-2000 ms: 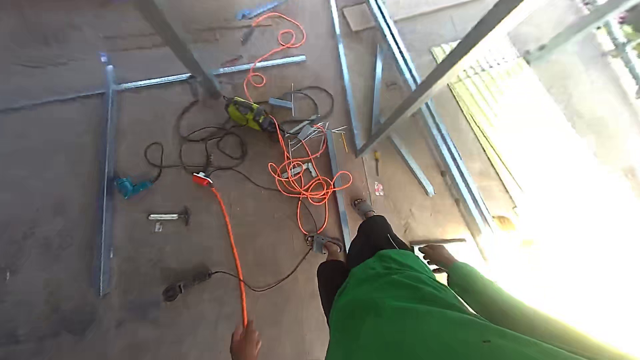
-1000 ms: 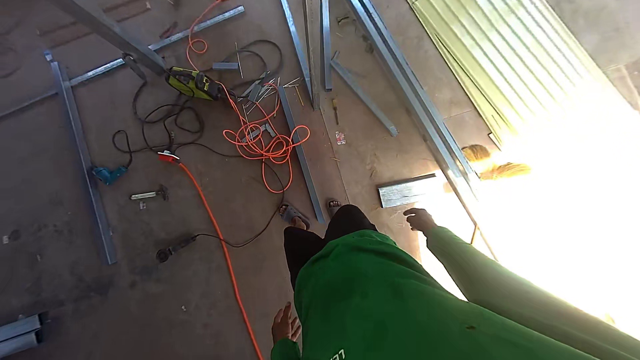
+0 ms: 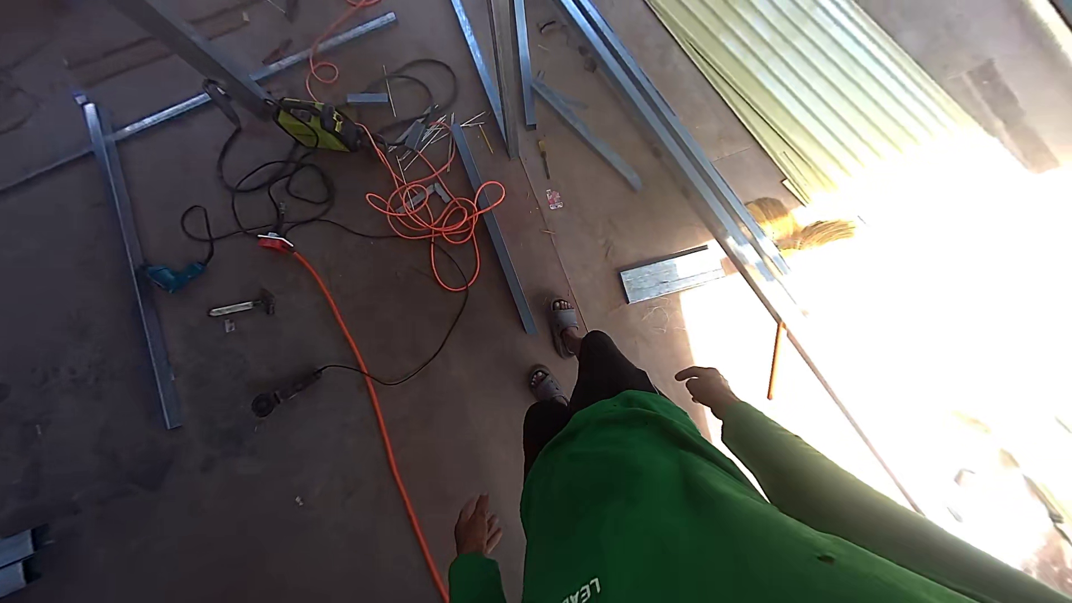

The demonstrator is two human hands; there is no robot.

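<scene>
My left hand [image 3: 478,525] hangs low beside my green shirt, fingers apart and holding nothing, just right of the orange cable [image 3: 385,435] on the floor. On the other side my right hand [image 3: 706,387] is empty too, with its fingers loosely spread. Above it on the floor lies a short metal channel [image 3: 670,275]. An angle grinder [image 3: 285,395] rests to the left, below a hammer [image 3: 241,308]. A teal power drill [image 3: 174,276] lies against a long metal bar [image 3: 130,251]. The orange cable leads to a red extension socket [image 3: 275,243].
A yellow-green machine [image 3: 314,124] stands near a metal post [image 3: 197,54]. Tangled orange cord [image 3: 435,218] lies ahead, beside a steel bar [image 3: 494,234]. Long steel profiles [image 3: 670,138] run to the right, by a broom [image 3: 796,226] and corrugated sheets [image 3: 804,84]. Glare hides part of the floor.
My left hand was at the orange cable two seconds ago and is now away from it. My right hand was at a dark-edged metal piece and is now off it. The view has shifted.
</scene>
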